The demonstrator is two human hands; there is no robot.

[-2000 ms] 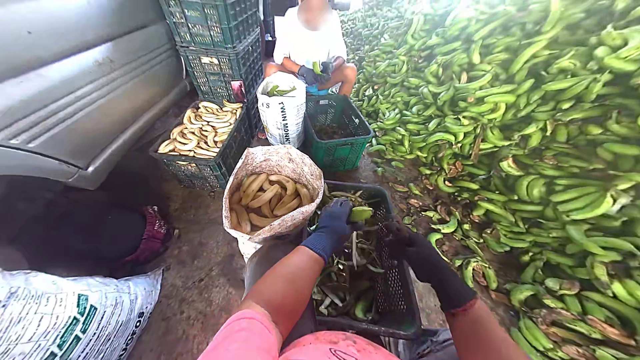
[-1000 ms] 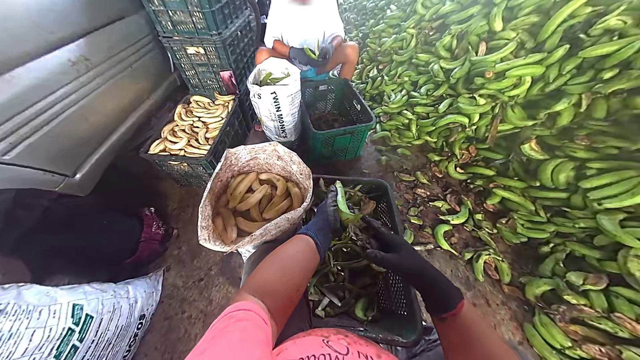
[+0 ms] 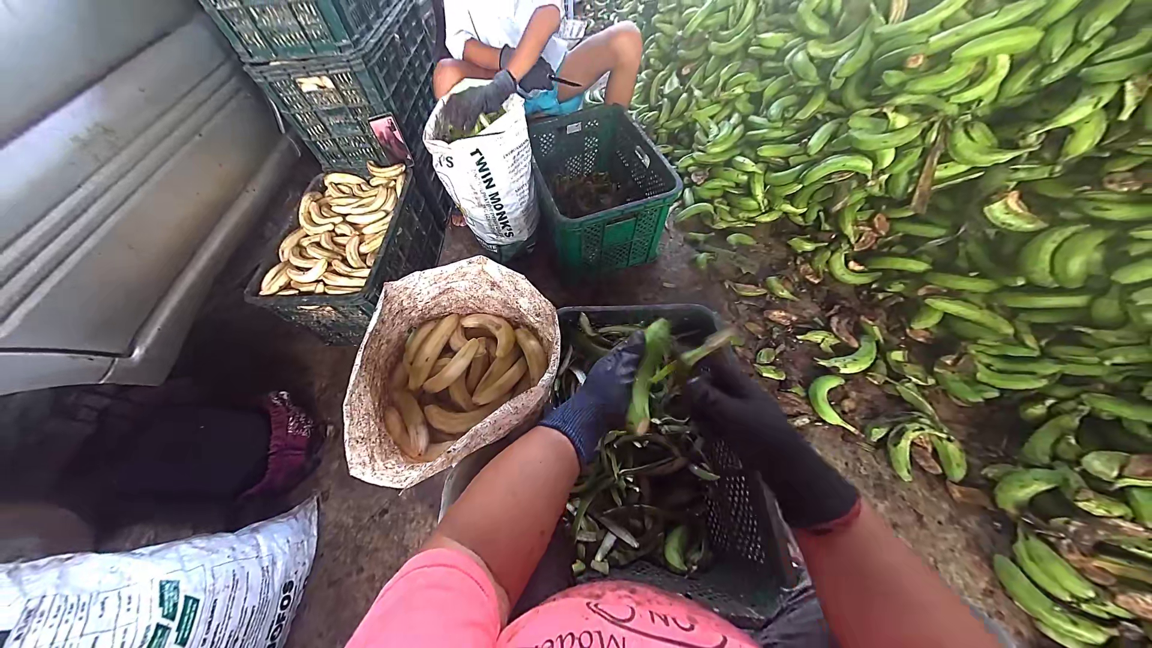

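My left hand (image 3: pixel 607 391), in a dark blue glove, grips a green plantain (image 3: pixel 650 373) above a dark plastic crate (image 3: pixel 733 504) of green peels (image 3: pixel 630 468). Close on its right is my right hand (image 3: pixel 733 405), in a black glove, its fingers at a strip of peel (image 3: pixel 702 349) that sticks out from the fruit. Whether a tool lies inside that hand is hidden. Left of the crate, a woven sack (image 3: pixel 369 405) with its mouth rolled wide holds peeled plantains (image 3: pixel 468 373).
Another person (image 3: pixel 504 45) sits ahead, one gloved hand in a white sack (image 3: pixel 490 180) beside a green crate (image 3: pixel 607 238). Stacked crates (image 3: pixel 333 99) and a crate of peeled plantains (image 3: pixel 337 234) stand left. Green plantains (image 3: pixel 990 180) heap up right. A printed sack (image 3: pixel 171 585) lies lower left.
The plantain stays in my left hand, and a strip of peel now stands off to its right. The other person has put a hand into the white sack.
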